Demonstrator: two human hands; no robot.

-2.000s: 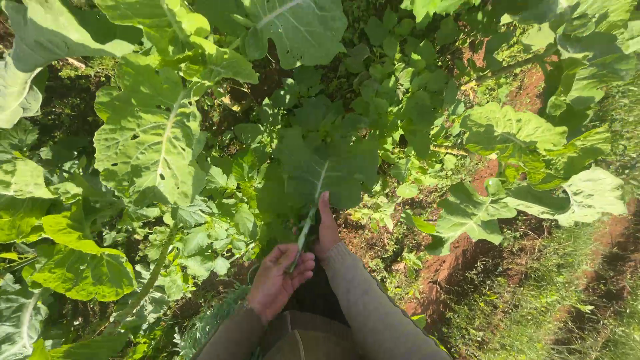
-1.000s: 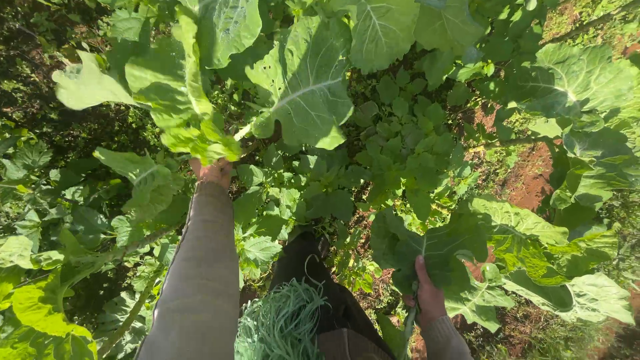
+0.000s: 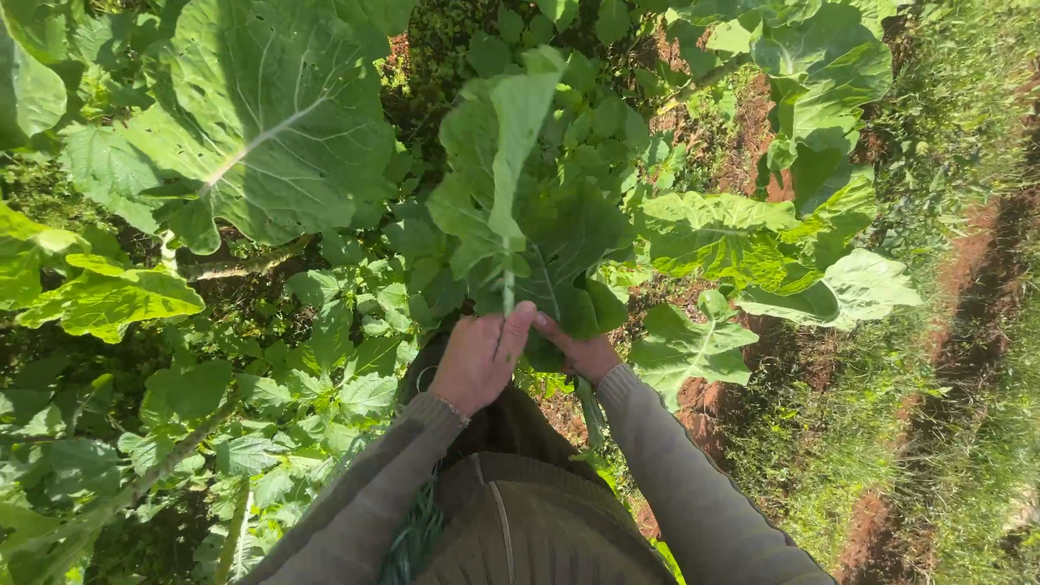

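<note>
My left hand (image 3: pixel 481 357) is closed around the pale stalk of an upright, partly folded leafy green leaf (image 3: pixel 487 171) in front of my body. Touching or nearly touching it, my right hand (image 3: pixel 578 345) grips a darker broad leaf (image 3: pixel 561 252), whose stalk hangs down below the hand. The two leaves overlap, the lighter one on the left. Green twine or strands (image 3: pixel 416 528) hang at my waist, partly hidden by my left forearm.
A large holed leaf (image 3: pixel 268 146) spreads at the upper left, above a thick plant stem (image 3: pixel 244 264). More broad leaves (image 3: pixel 703 345) stand on the right. Low weeds cover the ground between plants. Reddish soil (image 3: pixel 873 520) and grass lie farther right.
My left hand has come from the plant at the left to the middle, now with a leaf in it. My right hand has moved in from the right with its leaf.
</note>
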